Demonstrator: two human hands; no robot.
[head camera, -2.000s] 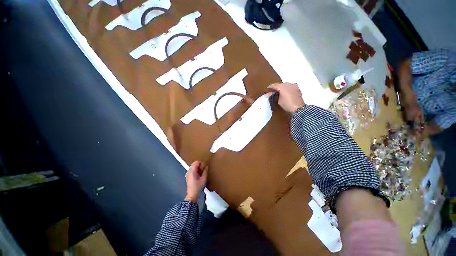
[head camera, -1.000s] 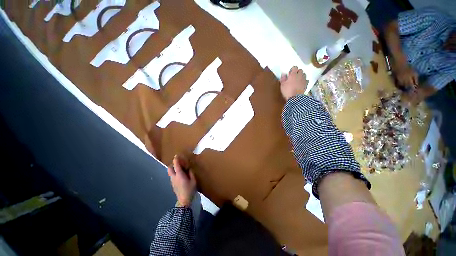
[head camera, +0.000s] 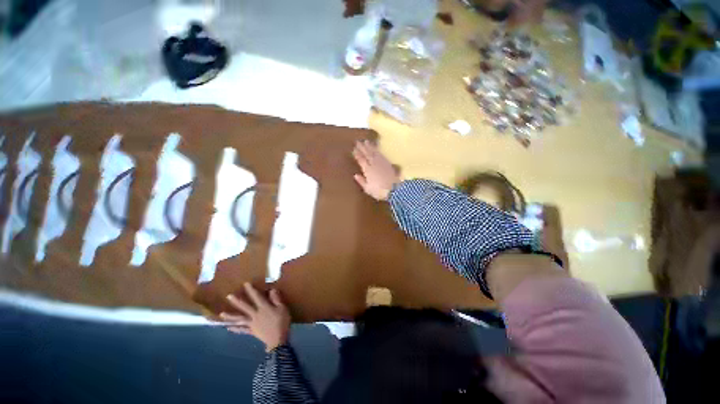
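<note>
Brown bag panels (head camera: 339, 252) lie overlapping in a row along the table, from the left edge to under my arms. Several white reinforcement patches (head camera: 293, 213) with stepped ends show between them. Thin dark arched handles (head camera: 240, 211) curve beside most patches; none shows at the rightmost patch. My left hand (head camera: 262, 316) rests at the panels' near edge with fingers spread, holding nothing. My right hand (head camera: 375, 170) lies flat near the far right corner of the nearest panel, fingers slightly apart, holding nothing.
A black bundle (head camera: 193, 57) lies on the white table behind. At the back right are a white bottle (head camera: 361, 49), clear plastic bags (head camera: 405, 72) and a glittering heap of small parts (head camera: 517, 85). A brown pile (head camera: 680, 229) stands at the right edge. A dark loop (head camera: 497, 189) lies beyond my right sleeve.
The view has turned, so the row now runs across the picture. Both hands have let go of the panel they held by its edge, and it lies down with its patch showing.
</note>
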